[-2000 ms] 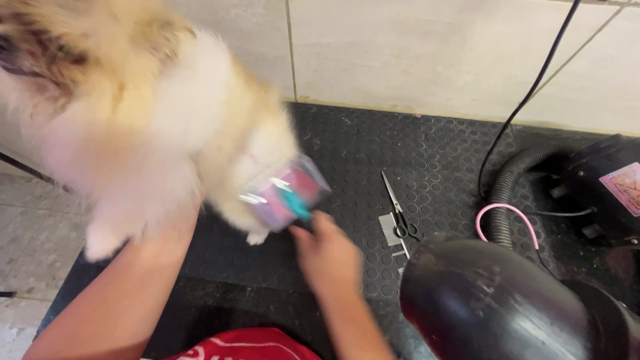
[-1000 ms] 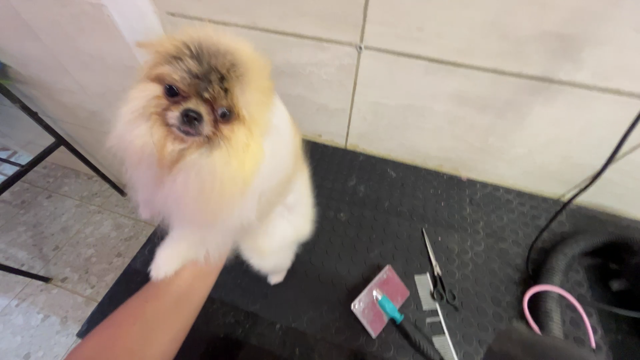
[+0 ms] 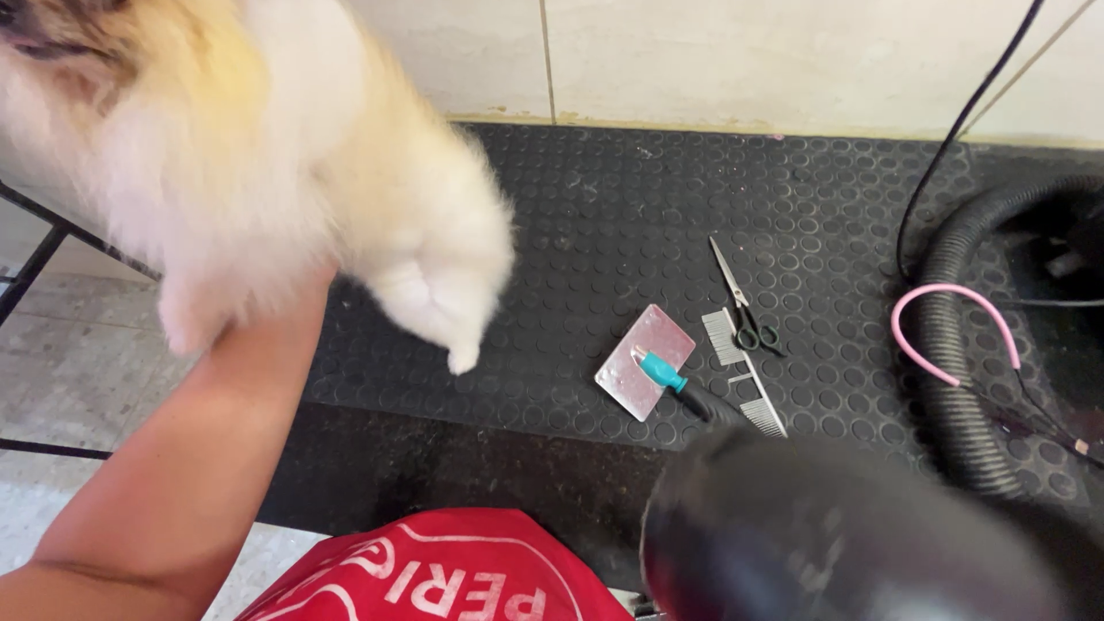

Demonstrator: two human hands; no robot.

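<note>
A fluffy cream and white dog (image 3: pixel 379 172), its face partly cut off at the top left, stands on the black rubber mat (image 3: pixel 586 216). My left forearm reaches up to its chest, where the fur hides my left hand, so its grip does not show. My right hand is out of view. A slicker brush (image 3: pixel 645 362) with a teal and black handle lies on the mat, pad backing up. Beside it are a metal comb (image 3: pixel 755 379) and scissors (image 3: pixel 731 280) with dark finger rings, touching or overlapping the comb.
A black rounded dryer-like housing (image 3: pixel 828 526) fills the lower right foreground. Behind it run a ribbed black hose (image 3: pixel 944 345), a pink loop (image 3: pixel 953 289) and a black cord (image 3: pixel 966 112). A tiled wall (image 3: pixel 733 69) borders the mat, and a black metal frame (image 3: pixel 52 233) stands left.
Two seconds ago my right hand held the brush at the dog's hindquarters; since one second ago the brush lies on the mat, released. The view has swung away and back.
</note>
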